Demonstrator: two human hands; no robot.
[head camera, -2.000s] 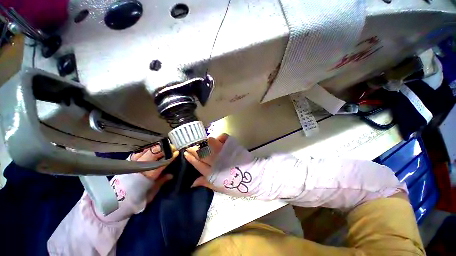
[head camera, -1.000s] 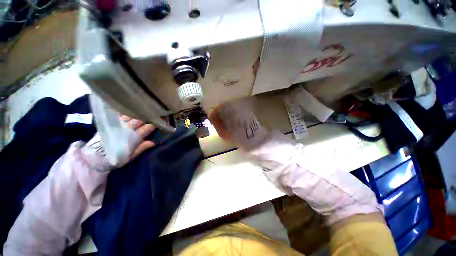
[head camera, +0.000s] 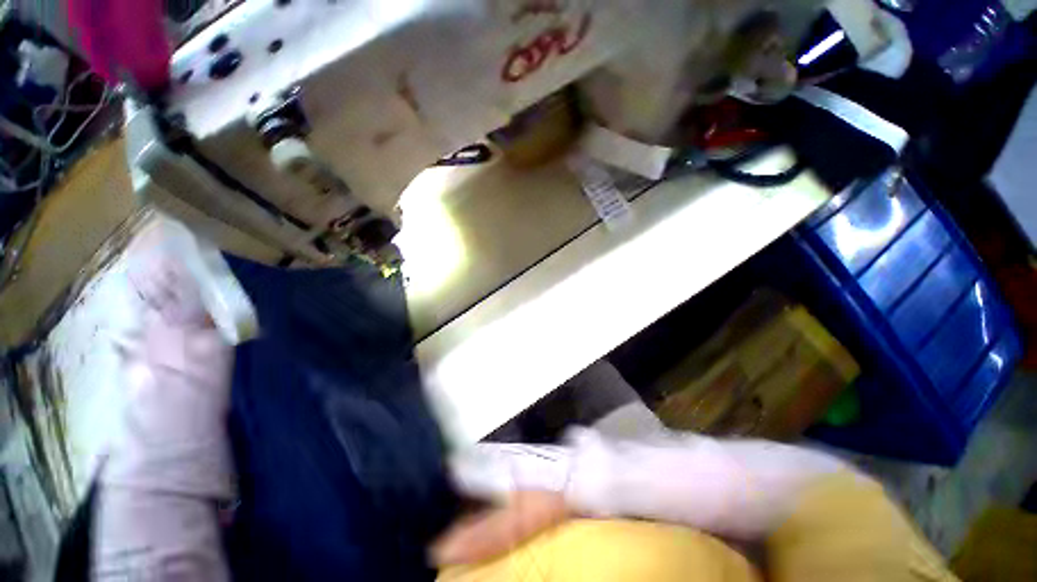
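Observation:
The dark navy garment (head camera: pixel 330 421) hangs from the needle area over the front edge of the pale table. The white sewing machine head (head camera: pixel 375 102) is above it, with a bright lamp spot beside the foot. My right hand (head camera: pixel 506 529) is low at the table's front, blurred, by the garment's right edge; whether it grips the cloth cannot be told. My left sleeve lies along the garment's left side, and my left hand is hidden behind the machine's pale guard (head camera: pixel 216 284) or blurred out.
The printed label strip (head camera: pixel 605 196) and a wider white piece (head camera: pixel 625 151) lie under the machine arm. Black scissor handles (head camera: pixel 764 166) are at the bed's right end. A blue crate (head camera: pixel 910 307) stands right, near a brown box (head camera: pixel 773 364). A pink item (head camera: pixel 123 40) is at top left.
My right hand has moved from beside the needle down to the table's front. My left arm has moved up and forward. The view has turned and shifted right, and the garment hangs straighter.

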